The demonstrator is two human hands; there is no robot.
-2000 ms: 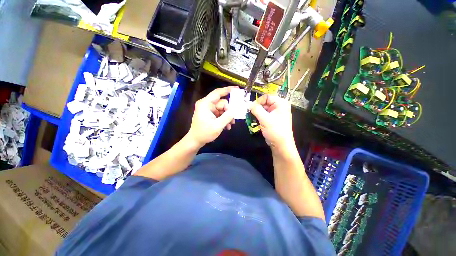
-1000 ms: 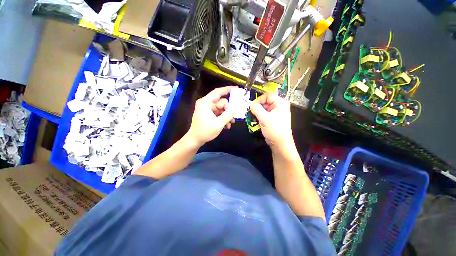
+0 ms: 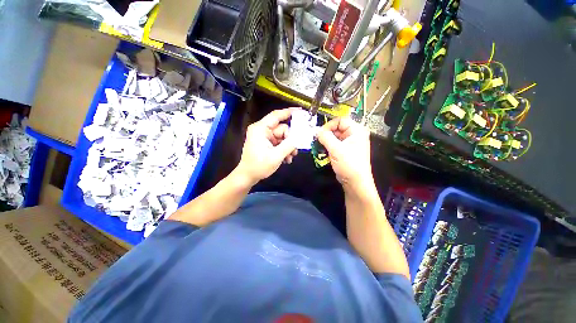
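My left hand (image 3: 264, 146) is bare and pinches a flat white plastic piece (image 3: 302, 130) between thumb and fingers. My right hand (image 3: 344, 146) is bare, its fingertips at the right edge of the white piece, with a small green circuit board (image 3: 321, 156) hanging beside them. The fingertips hide how board and piece meet, and whether the right hand grips the board or a wire. The dark tip of the slanting soldering iron (image 3: 324, 83), with its red label, comes down to the top edge of the white piece.
A blue bin (image 3: 205, 151) heaped with white pieces stands at left, above a cardboard box (image 3: 47, 258). A black fan (image 3: 256, 47) is left of the iron. Wired boards (image 3: 468, 116) lie on a black sheet (image 3: 543, 69) at right, above a blue crate (image 3: 505, 217) holding rows of boards.
The hands stay almost in the same place, with only slight finger shifts at the white piece. The blue crate and surroundings look unchanged.
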